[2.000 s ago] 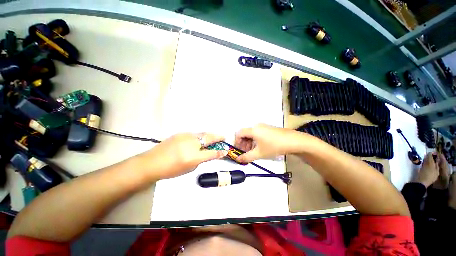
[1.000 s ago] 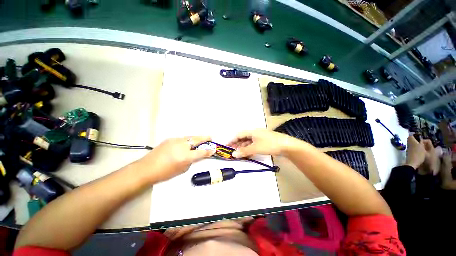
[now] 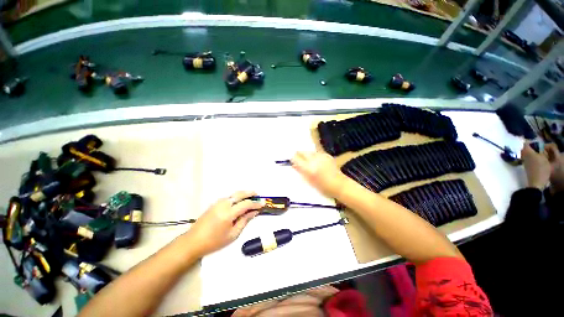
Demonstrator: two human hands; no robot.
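My left hand (image 3: 226,221) holds the left end of an open black housing (image 3: 275,205) on the white sheet. Yellow-orange shows inside it, and its black cable runs right, towards my right forearm. My right hand (image 3: 314,171) is further forward, with its fingers closed on the right end of a small black cover (image 3: 283,162); the rest of the cover sticks out to the left. A closed black unit (image 3: 250,247) with a tan band lies nearer me, its cable pointing right.
Tangled unfinished units (image 3: 93,232) lie at left, one with its cable reaching my left hand. Rows of black covers (image 3: 408,164) lie on cardboard at right. Beyond the bench edge, a green belt (image 3: 148,77) carries more units. Another person's hands (image 3: 537,166) are at far right.
My right hand has left the housing and moved forward to the small black cover. My left hand keeps the housing. The view has shifted, showing more of the belt.
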